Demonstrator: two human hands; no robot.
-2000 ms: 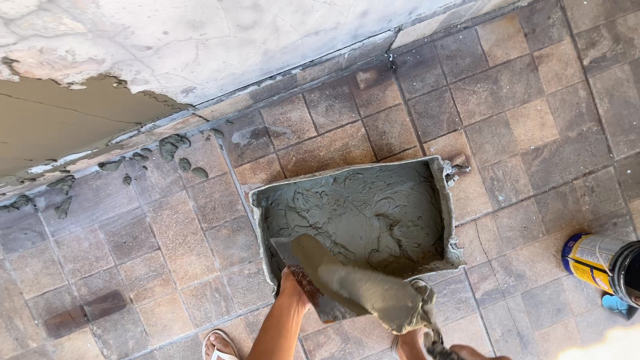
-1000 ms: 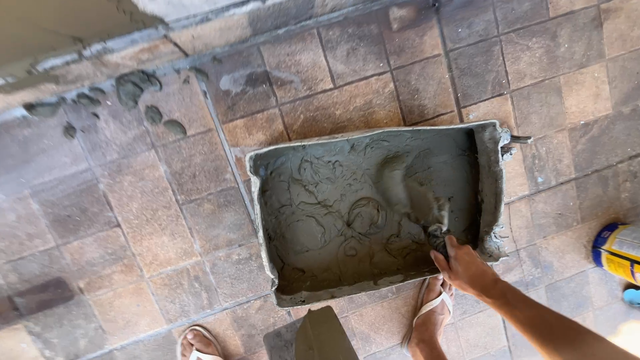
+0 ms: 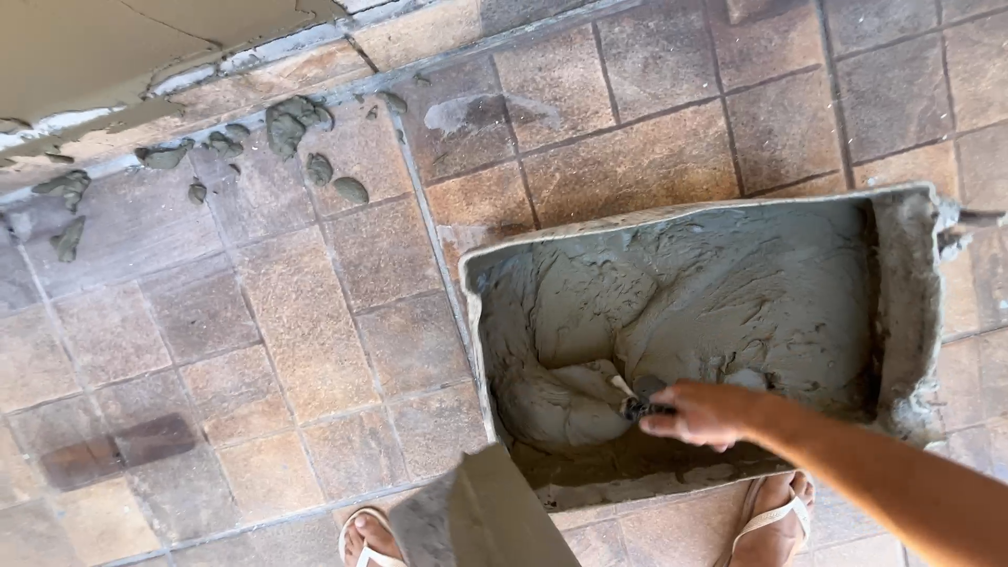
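My right hand [image 3: 701, 413] is closed around the dark handle of a trowel [image 3: 587, 398], whose blade lies in wet grey mortar [image 3: 756, 291] toward the left end of a mortar-crusted rectangular tub [image 3: 909, 307]. Mortar covers most of the blade. At the bottom edge, left of the tub's lower corner, a flat metal plastering tool [image 3: 425, 520] shows with a smooth layer of mortar on it. My left hand is out of view.
Blobs of mortar [image 3: 291, 126] lie on the tiled floor [image 3: 307, 315] along the base of a partly plastered wall [image 3: 102, 55]. My sandalled feet [image 3: 776, 512] stand just below the tub. A metal piece sticks out at the tub's right end.
Two seconds ago my left hand showed beside the flat tool over the tub; both have moved down and the hand is out of view. My right hand has moved the trowel leftward through the mortar since one second ago.
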